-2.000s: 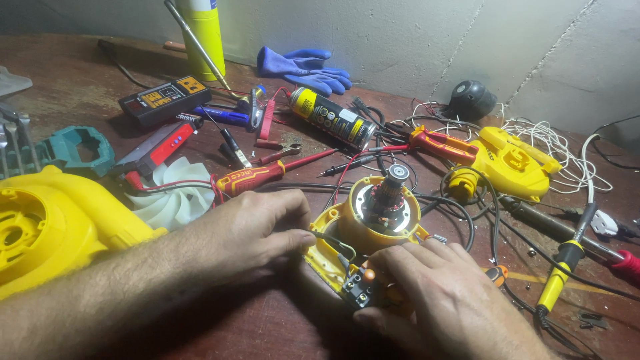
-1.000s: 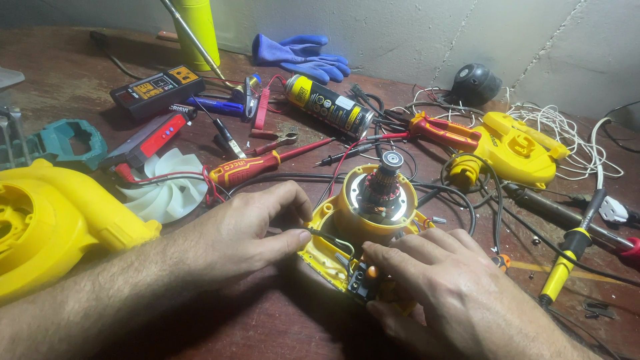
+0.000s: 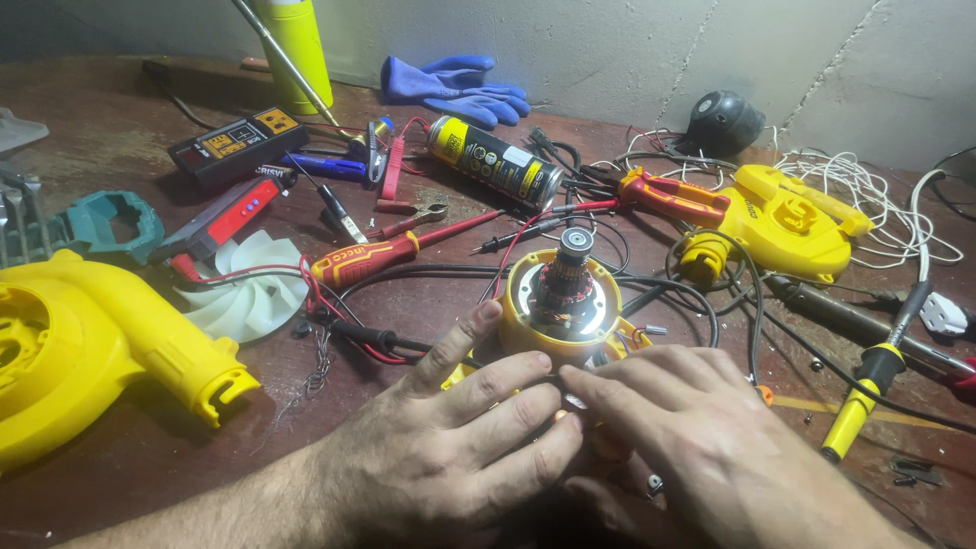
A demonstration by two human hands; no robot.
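Note:
In the head view, a yellow plastic motor housing [image 3: 526, 328] stands at the centre, with the motor's armature [image 3: 568, 286] upright in it. My left hand [image 3: 457, 442] lies with spread fingers over the near left part of the housing, its fingertips close to those of my right hand. My right hand [image 3: 694, 427] bends over the near right part, and its thumb side is partly hidden. Between the hands, small parts of the switch area show, mostly covered. A small wire connector [image 3: 654, 330] sticks out just right of the housing. Whether either hand grips a part cannot be told.
A yellow blower shell [image 3: 84, 351] lies at left, beside a white fan impeller [image 3: 255, 293]. Behind are a red-and-yellow screwdriver [image 3: 366, 259], spray can [image 3: 496, 164], pliers [image 3: 675, 198], blue gloves [image 3: 457, 88] and another yellow shell [image 3: 793, 229]. Cables and a soldering iron [image 3: 862, 396] lie at right.
My left hand has moved right and spread over the near part of the housing, covering the switch and wires seen there before. My right hand remains at the housing's near right side.

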